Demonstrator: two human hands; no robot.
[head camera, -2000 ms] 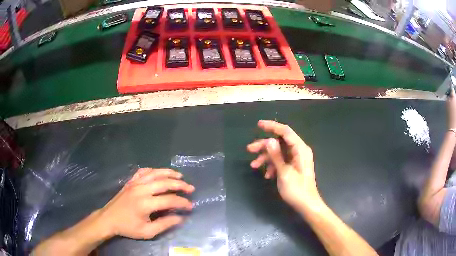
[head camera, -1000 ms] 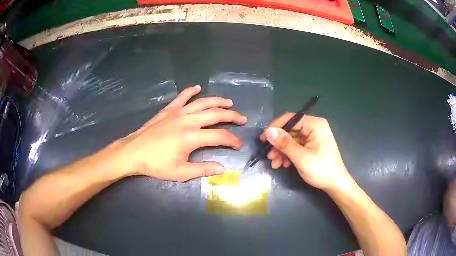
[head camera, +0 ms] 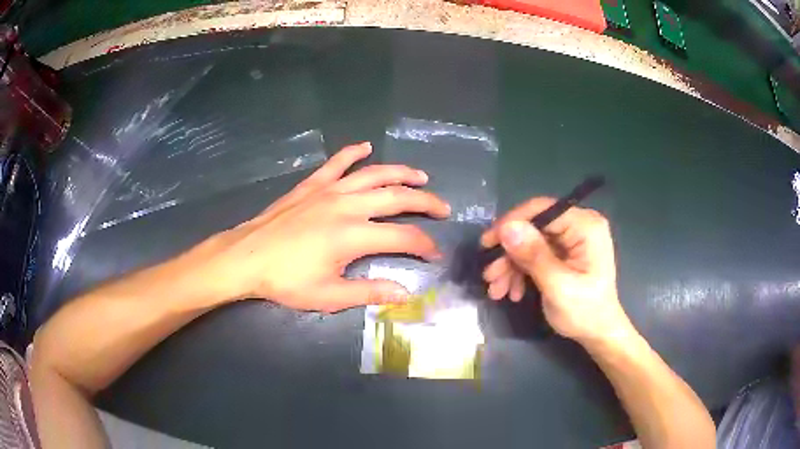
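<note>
Amber tape pieces (head camera: pixel 395 349) lie on the near end of a clear plastic sheet (head camera: pixel 440 167) on the dark mat, partly washed out by glare. My left hand (head camera: pixel 351 232) rests palm down with fingers spread across the sheet, its thumb at the upper left edge of the amber tape. My right hand (head camera: pixel 557 259) holds black tweezers (head camera: pixel 561 203) like a pen. The lower part of the tweezers is blurred, above the tape's upper right, so contact cannot be told.
A creased clear film (head camera: pixel 189 149) lies at the left. Beyond the pale worn edge (head camera: pixel 421 17) are a green conveyor belt (head camera: pixel 561 39), part of a red tray (head camera: pixel 561 10) and green circuit boards (head camera: pixel 669 24). White pieces show at the far right.
Since one second ago, my right hand and the tweezers have shifted slightly right in view. The tape's upper edge looks changed and blurred. Two seconds ago my right hand held no tweezers and was farther from me.
</note>
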